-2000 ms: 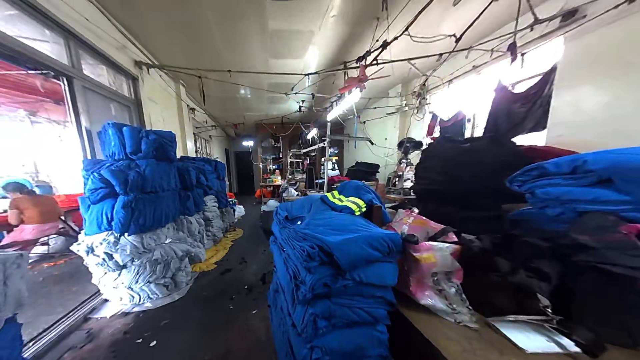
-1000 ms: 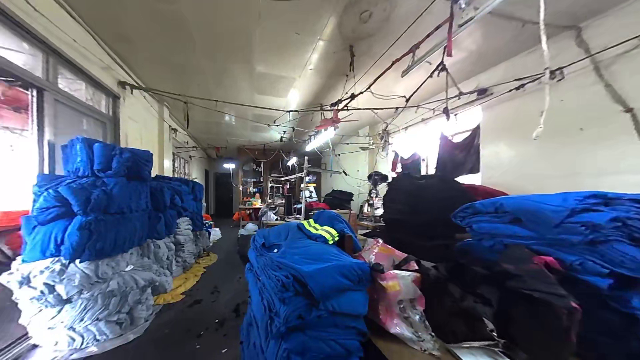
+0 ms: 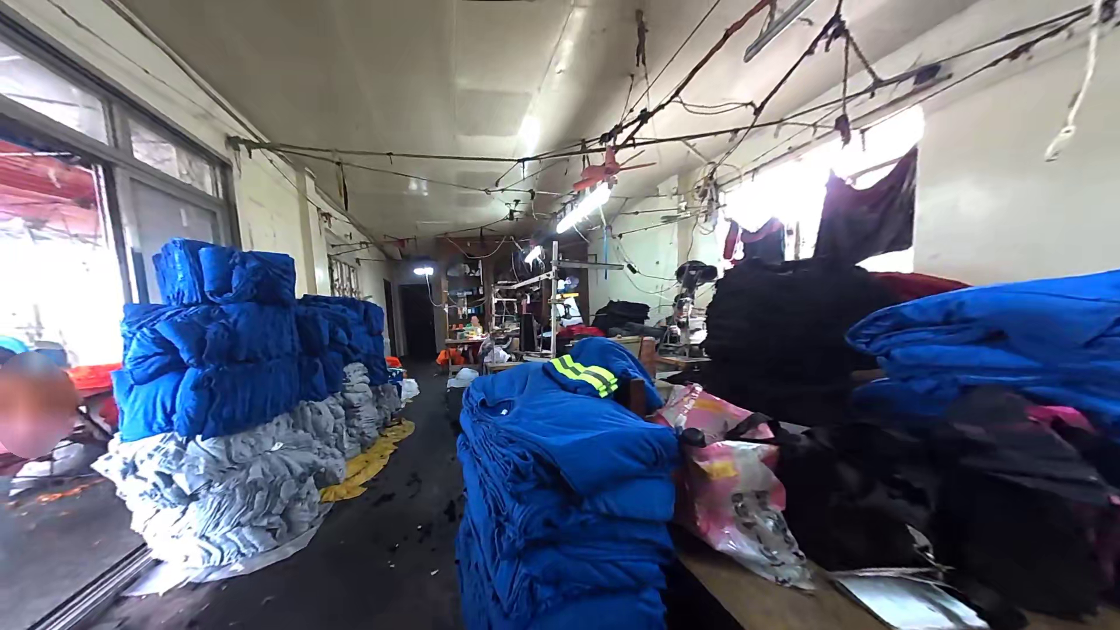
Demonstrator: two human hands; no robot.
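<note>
Neither my left hand nor my right hand is in the picture. Straight ahead, a tall stack of folded blue garments (image 3: 569, 472) stands close by, with a yellow-green reflective strip (image 3: 584, 374) on its top. Against its right side is a pink and clear plastic bag (image 3: 739, 494) on a wooden tabletop (image 3: 752, 586). Farther right lie dark cloth or bags (image 3: 1006, 499), with folded blue fabric (image 3: 1006, 332) above them and a tall pile of black cloth (image 3: 787, 332) behind.
Blue bundles (image 3: 210, 350) sit on grey-white cloth piles (image 3: 219, 490) at left, beside yellow cloth (image 3: 372, 464) on the dark floor (image 3: 376, 542). A person (image 3: 35, 402) is at the far left edge, by the door track (image 3: 96, 582). Cords (image 3: 420, 157) hang overhead.
The view has swung right and then back left. The garment stacks and the bag show no plain change.
</note>
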